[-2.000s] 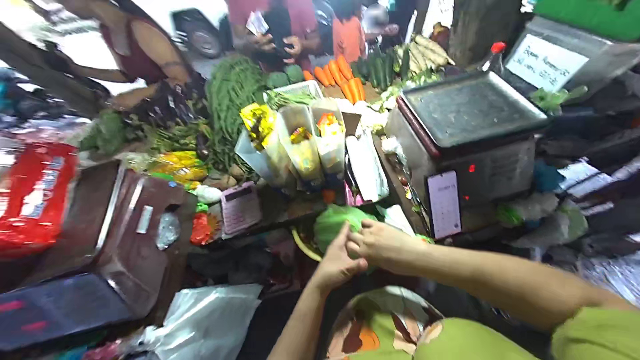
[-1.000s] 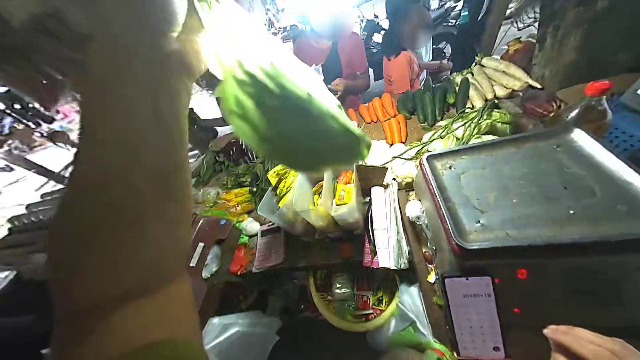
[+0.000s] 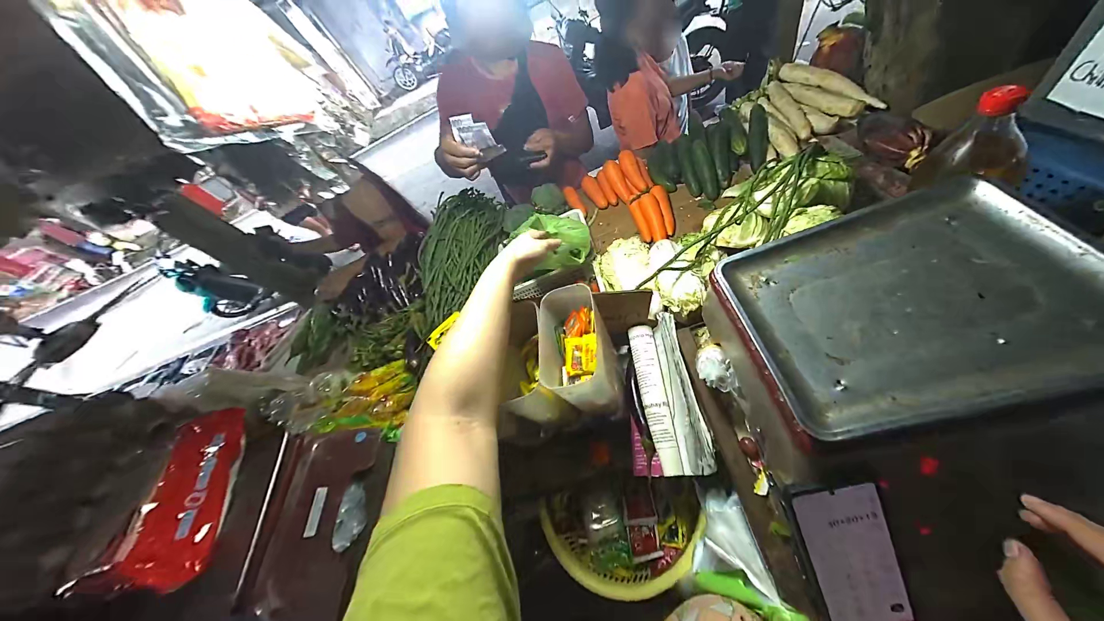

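My left arm stretches forward over the stall, and my left hand [image 3: 530, 250] grips a green plastic bag [image 3: 565, 243] above the produce, beside broccoli [image 3: 549, 199] and long green beans [image 3: 461, 250]. What the bag holds is hidden. At the lower right, my right hand [image 3: 1039, 552] has its fingers apart with nothing seen between them. It is near the dark side of a weighing scale, whose metal tray [image 3: 914, 302] lies above it. A phone with a lit screen [image 3: 854, 552] leans against the scale, left of that hand.
Across the stall a person [image 3: 509, 121] holds banknotes [image 3: 474, 136]. Carrots [image 3: 642, 194], cucumbers [image 3: 703, 159] and white radishes [image 3: 819, 90] lie at the back. Plastic containers [image 3: 578, 345], folded newspaper [image 3: 664, 397] and a yellow basket [image 3: 625, 591] are nearer. A red-capped bottle [image 3: 987, 142] stands behind the scale.
My left arm, raised across the left side a second ago with a large green item near it, now reaches forward with the green bag. Two seconds ago both hands were together at a green bundle.
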